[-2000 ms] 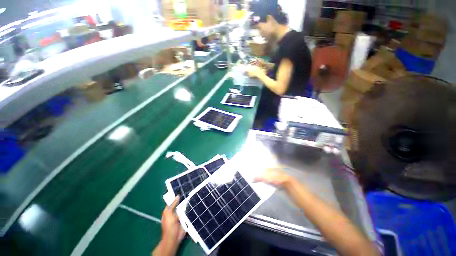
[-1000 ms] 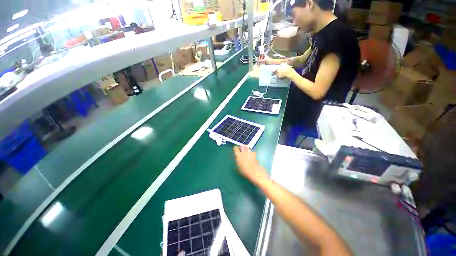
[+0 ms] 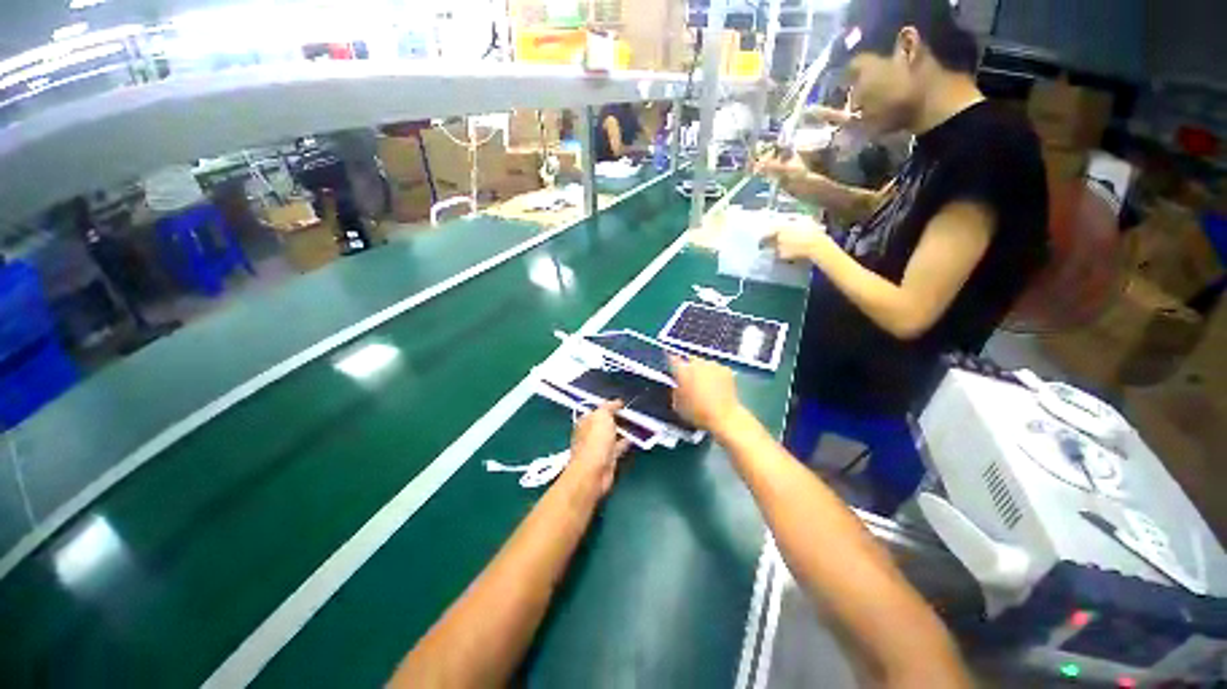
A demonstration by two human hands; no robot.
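Observation:
Several small solar panels [image 3: 626, 384] with dark cells and white frames lie in a loose stack on the green workbench top [image 3: 673, 538]. My left hand [image 3: 599, 442] is on the near left edge of the stack, its fingers on a panel. My right hand [image 3: 702, 393] holds the right edge of an upper panel, which is tilted. A white cable [image 3: 538, 468] trails on the bench left of my left hand. Another panel [image 3: 727, 334] lies face up just beyond the stack. My hands hide part of the stack.
A co-worker in black [image 3: 962, 242] stands at the far right, holding a white panel [image 3: 764, 246]. A bench meter [image 3: 1076, 471] stands on the test box at right. The conveyor belt [image 3: 310, 431] runs along the left. An overhead shelf [image 3: 337, 119] crosses the upper left.
The panels near me have moved forward onto the bench panel, forming a stack. My left hand has come forward, and my right hand now grips a panel. The view has shifted.

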